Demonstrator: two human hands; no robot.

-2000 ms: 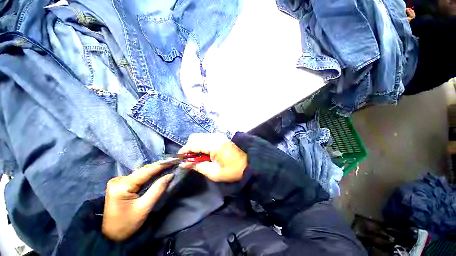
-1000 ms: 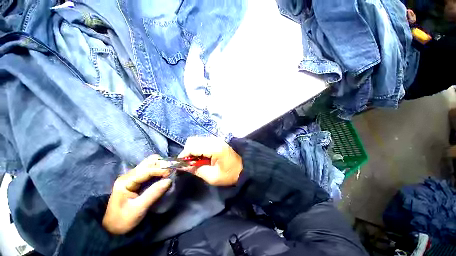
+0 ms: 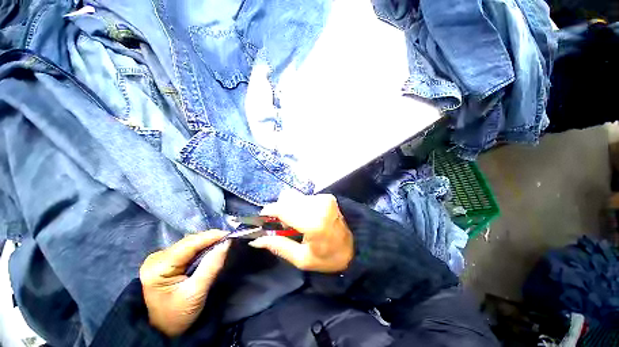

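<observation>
The blue denim garment (image 3: 95,217) lies over the table edge and my lap on the left. My left hand (image 3: 180,274) pinches a fold of it between thumb and fingers. My right hand (image 3: 312,234) holds the thread snips (image 3: 282,232), with red grips and short metal blades. The blades point left and are parted, close to the fingertips of my left hand. I cannot tell whether they touch the cloth or a thread.
Other denim garments (image 3: 224,162) are heaped on the white table (image 3: 346,101). More denim (image 3: 468,61) hangs over its right edge. A green crate (image 3: 468,186) and a dark blue heap (image 3: 577,281) are at right. A person's dark sleeve (image 3: 584,81) is at upper right.
My right hand has moved slightly right and down, with the snips' blades now spread apart. My left hand still pinches the cloth. The other person's hand at upper right has left the view.
</observation>
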